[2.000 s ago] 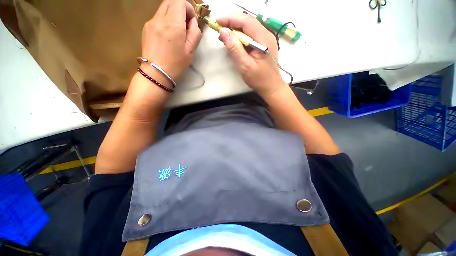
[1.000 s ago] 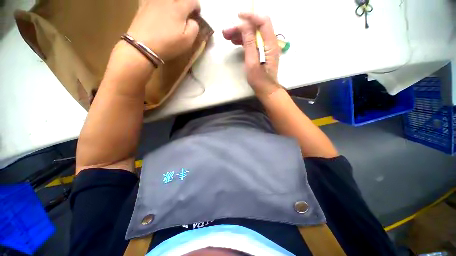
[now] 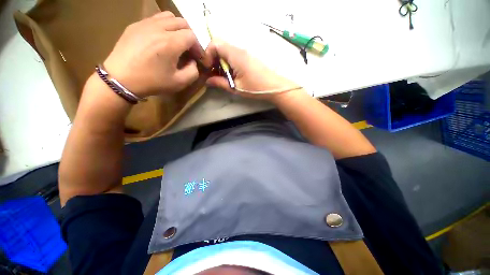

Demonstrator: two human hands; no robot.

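Note:
A large brown fabric bag [image 3: 75,32] lies on the white tabletop at the left, its near edge at the table's front. My left hand [image 3: 156,53] is over the bag, its fingertips closed on the bag's edge. My right hand [image 3: 242,72] meets the left fingertips there and holds a pen tool, the thread burner [image 3: 228,73], with a pale yellow handle and silver rear end. The burner's tip points up and away from the bag edge, and its thin cord runs over my wrist. The exact spot between the fingertips is hidden.
A green-handled awl or screwdriver [image 3: 305,42] lies right of my right hand, with a dark loop on it. Dark-looped snips [image 3: 408,9] lie farther right. Blue crates [image 3: 419,107] stand below the table at the right, and a blue crate [image 3: 32,231] at the lower left.
My right hand has moved left to meet my left hand at the bag's edge. My left hand has moved slightly down and left. The green-handled tool is uncovered again.

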